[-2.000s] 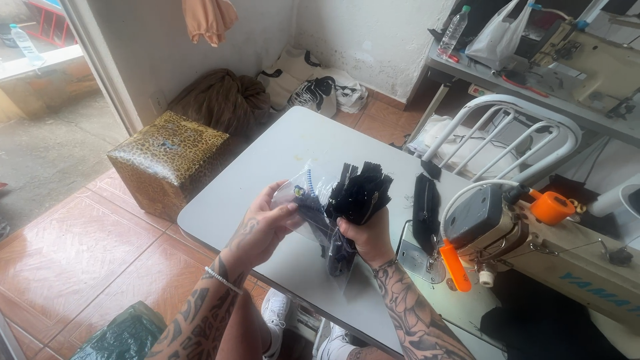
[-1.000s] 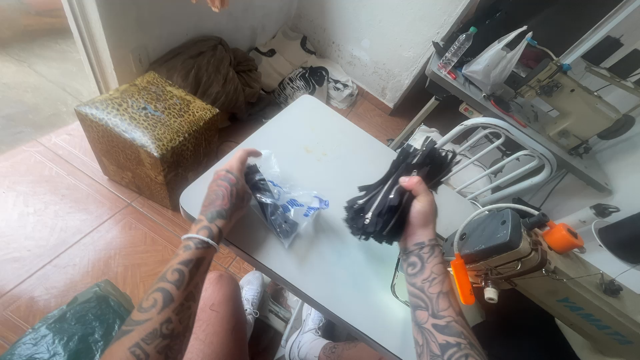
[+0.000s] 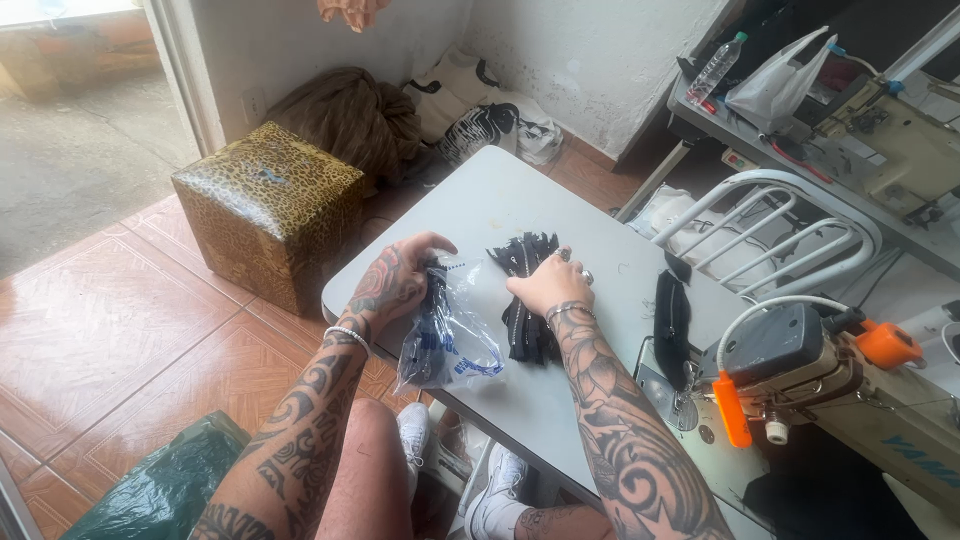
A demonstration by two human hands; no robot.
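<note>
My left hand [image 3: 401,279] grips a clear plastic bag [image 3: 457,341] with blue printing and dark contents, near the left edge of the white tabletop [image 3: 600,225]. To its right, my right hand [image 3: 556,283] is on a bundle of black zippers [image 3: 529,330] with metal teeth, which lies on the tabletop; its fingers partly hide the bundle, and how firmly they hold it is unclear. Another black zippered piece [image 3: 672,319] lies farther right, beside the Yamata sewing machine [image 3: 810,375].
A leopard-print box seat [image 3: 270,217] stands on the tiled floor at left. A green plastic bag [image 3: 161,480] is at lower left. Behind the machine are a white metal chair [image 3: 787,225] and a second table bearing a bottle [image 3: 716,67], a white bag [image 3: 780,82] and another sewing machine [image 3: 885,142].
Two seconds ago both hands were close together with the bag and zippers. They then moved apart, and my right hand has since brought the zipper bundle down onto the tabletop, nearer the bag.
</note>
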